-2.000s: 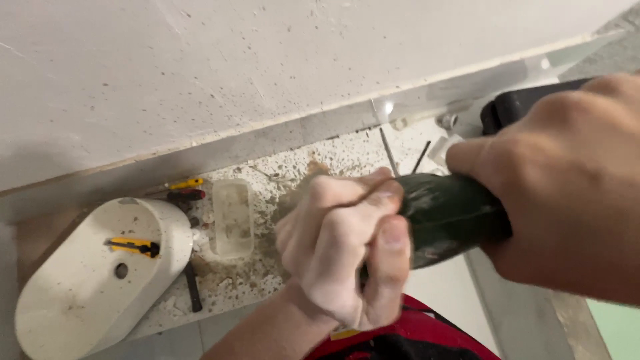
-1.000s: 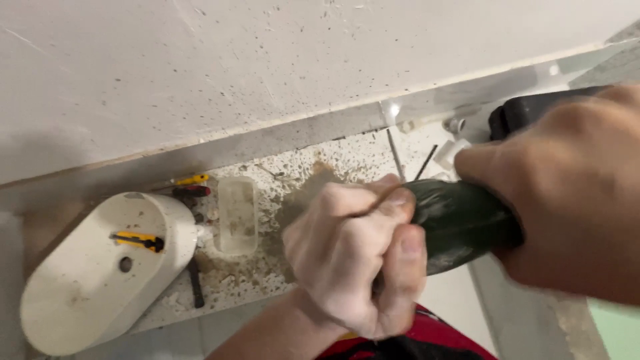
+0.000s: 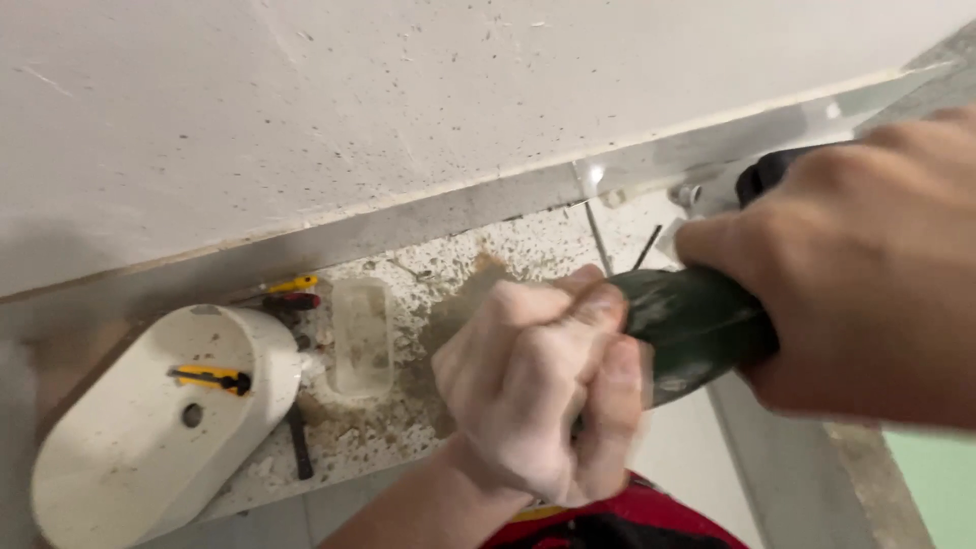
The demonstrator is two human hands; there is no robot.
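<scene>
My left hand is wrapped around the front of a dark green power tool, at the middle of the view. On the right, my right hand grips the rear of the same tool's body. A black part shows behind my right hand; what it belongs to is unclear. The tool's working end is hidden by my left hand. Both hands are a little blurred. Beneath them lies a white surface strewn with debris and dust.
A white ceramic basin at the left holds a yellow utility knife. Beside it lie a yellow-handled tool, a red-and-black-handled tool, a translucent plastic tray and a dark handle. A speckled wall runs behind.
</scene>
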